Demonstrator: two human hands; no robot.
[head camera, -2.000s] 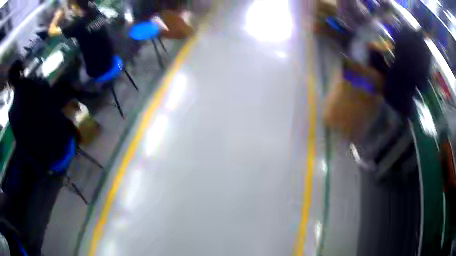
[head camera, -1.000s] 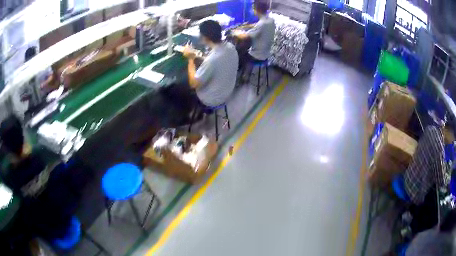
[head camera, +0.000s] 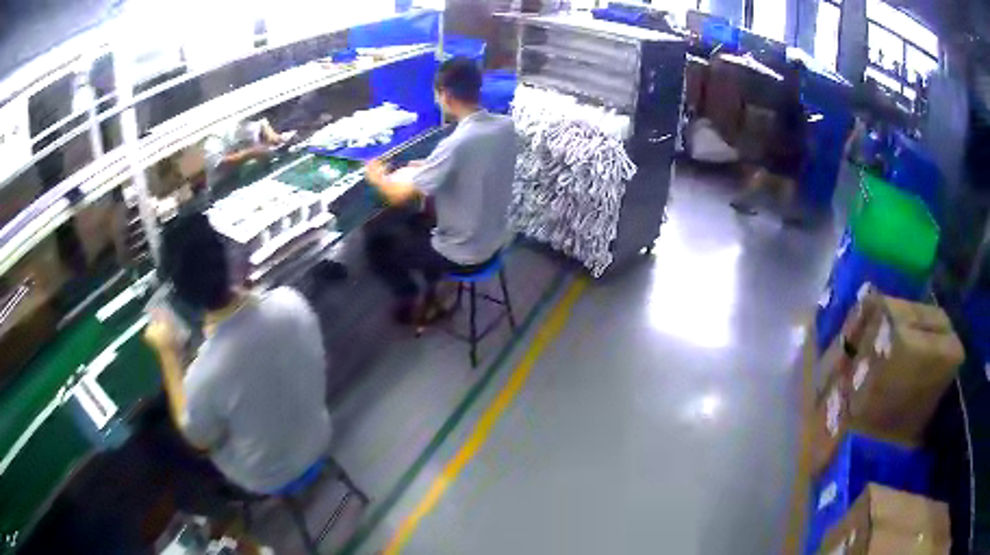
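Neither of my hands is in the picture. Nearest in front is a grey floor aisle (head camera: 586, 434) with a yellow line (head camera: 478, 434) and a green line along its left side. A person in a grey shirt (head camera: 261, 390) sits on a blue stool at the lower left, facing the green-topped bench (head camera: 54, 455). A second person in grey (head camera: 472, 184) sits on a blue stool (head camera: 478, 271) further along the bench. White pieces (head camera: 271, 217) lie on the bench between them.
A dark rack (head camera: 651, 141) with a mass of hanging white cords (head camera: 570, 179) stands ahead, past the seated people. Cartons (head camera: 906, 369), blue totes (head camera: 868, 466) and a green crate (head camera: 896, 222) are stacked along the right. Another person (head camera: 782, 152) is in the far background.
The view has moved forward along the aisle. The rack and seated people look nearer. The empty stool and the open carton on the floor at left have left the view.
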